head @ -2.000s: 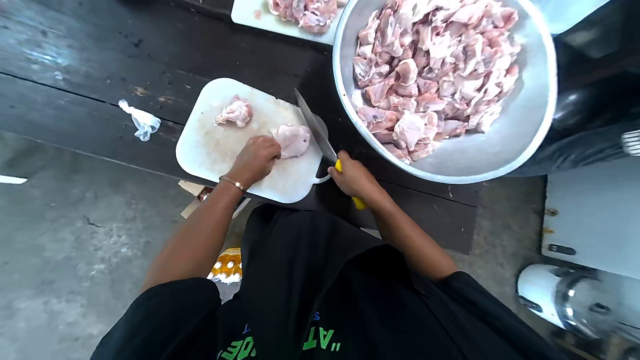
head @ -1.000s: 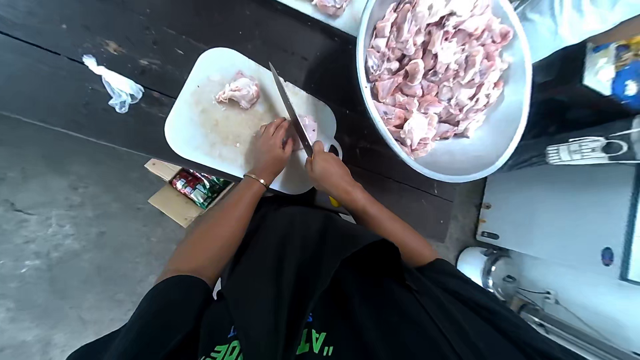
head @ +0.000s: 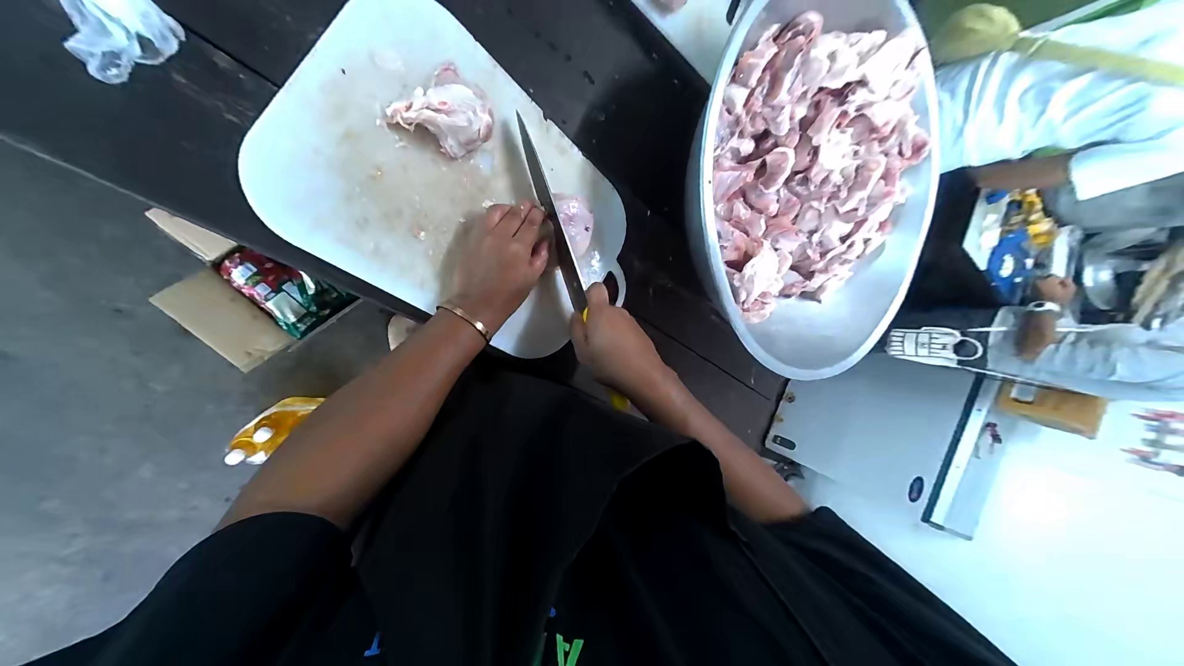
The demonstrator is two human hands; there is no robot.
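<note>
My right hand [head: 612,340] grips the yellow handle of a kitchen knife [head: 548,199], whose blade points up and left over a white plastic cutting board [head: 324,157]. Beneath and beside the blade, near the board's right end, lies a piece of raw poultry [head: 575,225]. My left hand [head: 504,254] rests with bent fingers against the blade's left side; whether it holds any meat is hidden. Another raw poultry piece [head: 449,113] sits farther up the board. To the right stands a large metal basin [head: 823,347] heaped with cut raw poultry [head: 814,157].
A crumpled plastic bag [head: 122,35] lies on the dark wooden table [head: 684,319] at upper left. Below the table edge are an open cardboard box [head: 222,319] with packets and bottles of yellow liquid [head: 273,430]. Two people's arms in light sleeves appear at right, one beside the basin.
The knife has come from the right side of the meat to over it, near my left fingers. My right hand has moved closer to my left. The view has shifted and turned.
</note>
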